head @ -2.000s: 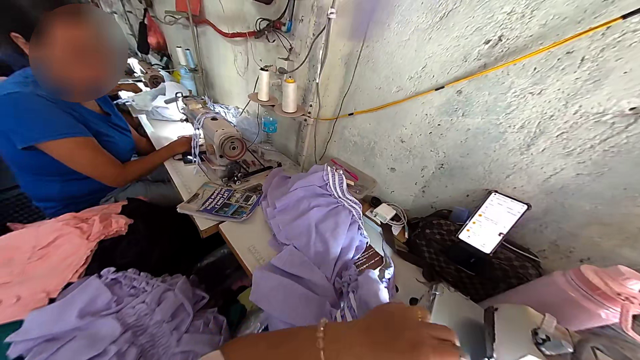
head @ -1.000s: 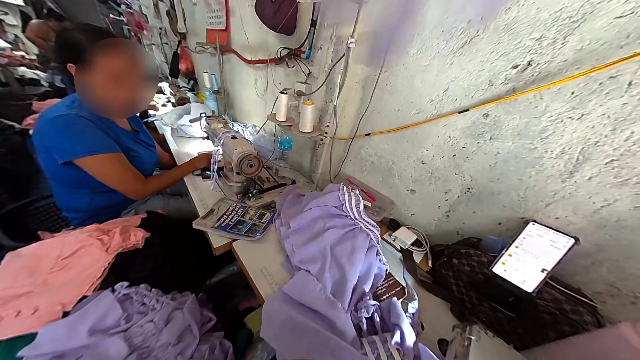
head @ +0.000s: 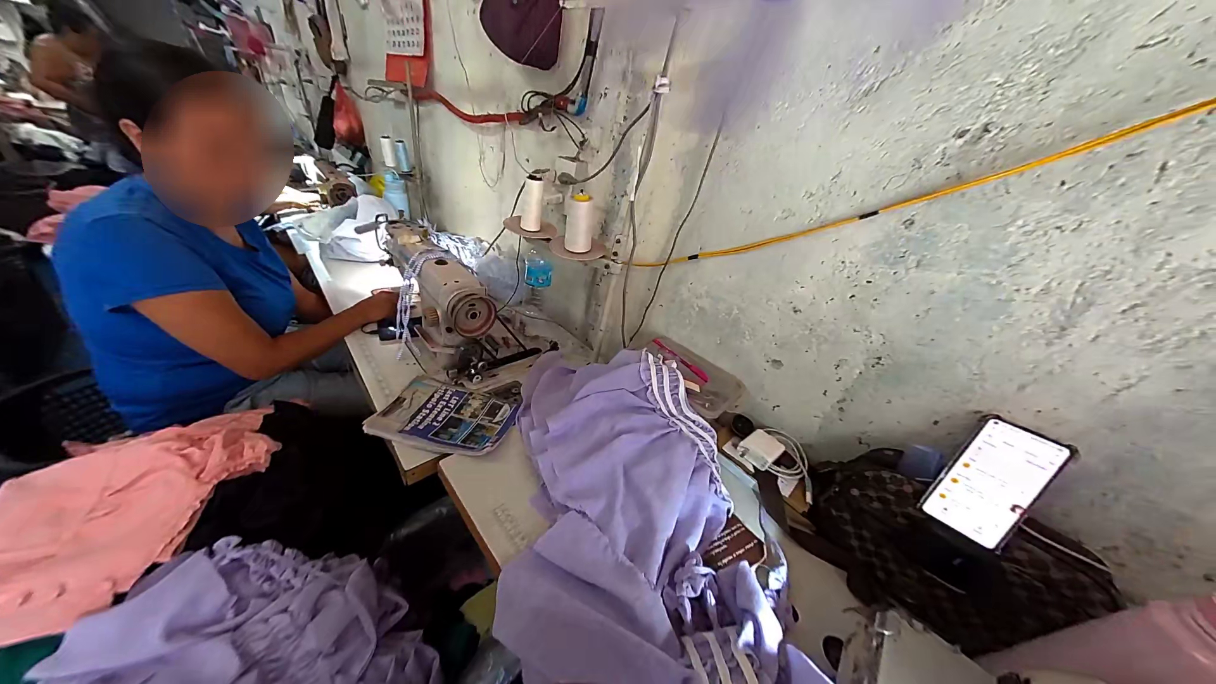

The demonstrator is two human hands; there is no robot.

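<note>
Neither of my hands shows in the head view. A lavender garment with white trim (head: 617, 446) lies along the table in front of me, its lower end running out of the bottom edge. At the lower right, part of a pale machine (head: 912, 655) is cut off by the frame. Another gathered lavender cloth (head: 247, 617) is heaped at the lower left, below a pink garment (head: 114, 513). A printed booklet (head: 446, 415) rests left of the trimmed garment.
A co-worker in a blue shirt (head: 180, 285) sits at a sewing machine (head: 446, 290) on the left. Thread cones (head: 578, 223) stand by the wall. A lit phone (head: 997, 483) leans over a dark patterned bag (head: 864, 532). A white charger (head: 762, 448) and plastic box (head: 712, 380) lie nearby.
A bare hand and forearm with a bracelet, at the bottom two seconds ago, are out of sight. The view has swung left, so less of the pale machine and pink bottle shows.
</note>
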